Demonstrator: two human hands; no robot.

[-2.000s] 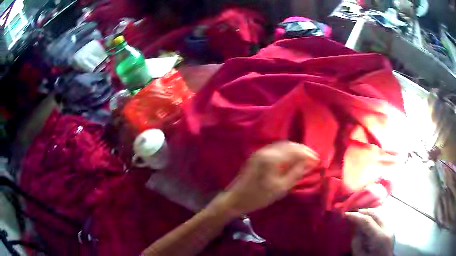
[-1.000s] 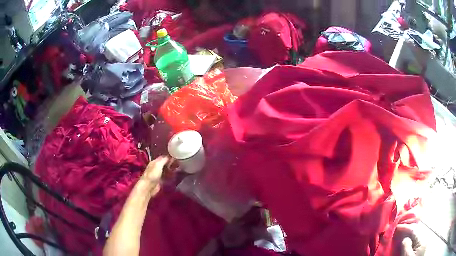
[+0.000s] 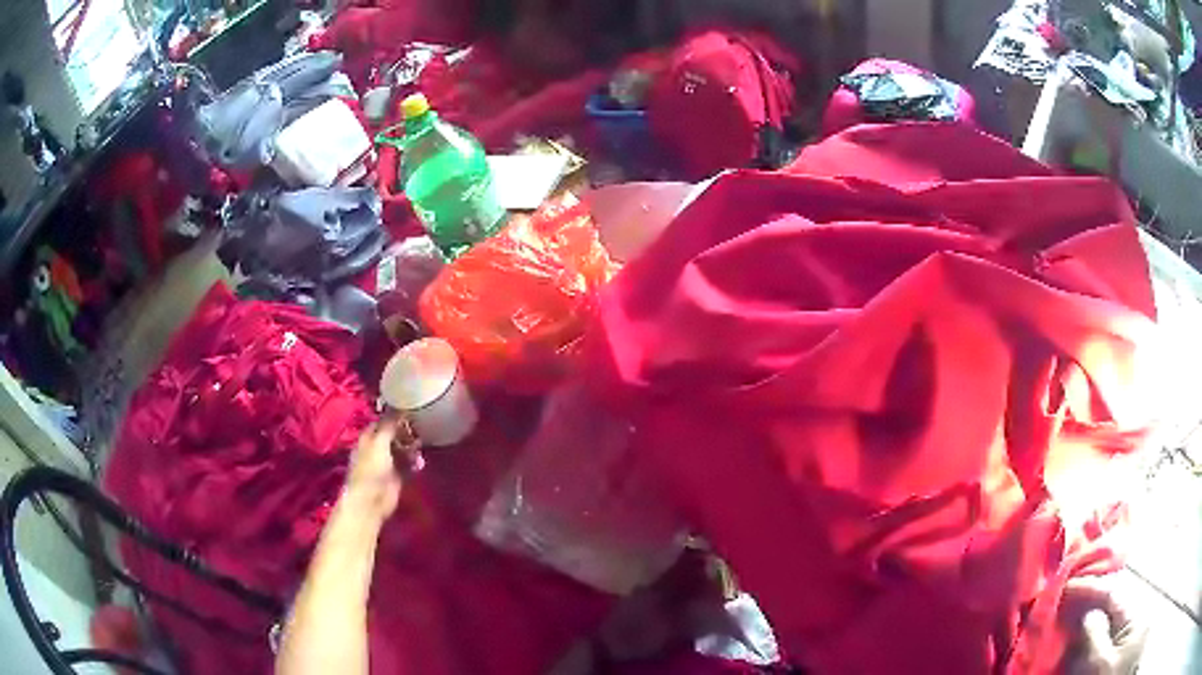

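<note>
The white cup (image 3: pixel 432 393) stands out left of the centre, its round top turned towards me. I cannot tell whether its lid is on. My left hand (image 3: pixel 378 464) is closed at the cup's handle side and grips it. The large red fabric (image 3: pixel 844 343) lies in high soft folds over the centre and right, bright with glare at its right side. My right hand (image 3: pixel 1105 636) is at the lower right, partly hidden by the fabric's edge and washed out. Its fingers and grip are not clear.
An orange-red plastic bag (image 3: pixel 521 290) and a green bottle (image 3: pixel 451 182) stand behind the cup. A clear plastic bag (image 3: pixel 580 508) lies right of it. A heap of red cloth (image 3: pixel 231 435) and a black curved tube (image 3: pixel 112 495) are at the left.
My left hand has gone from above the fabric to the cup, and the cup has since shifted left with it. My right hand stays low at the right. The view has turned left.
</note>
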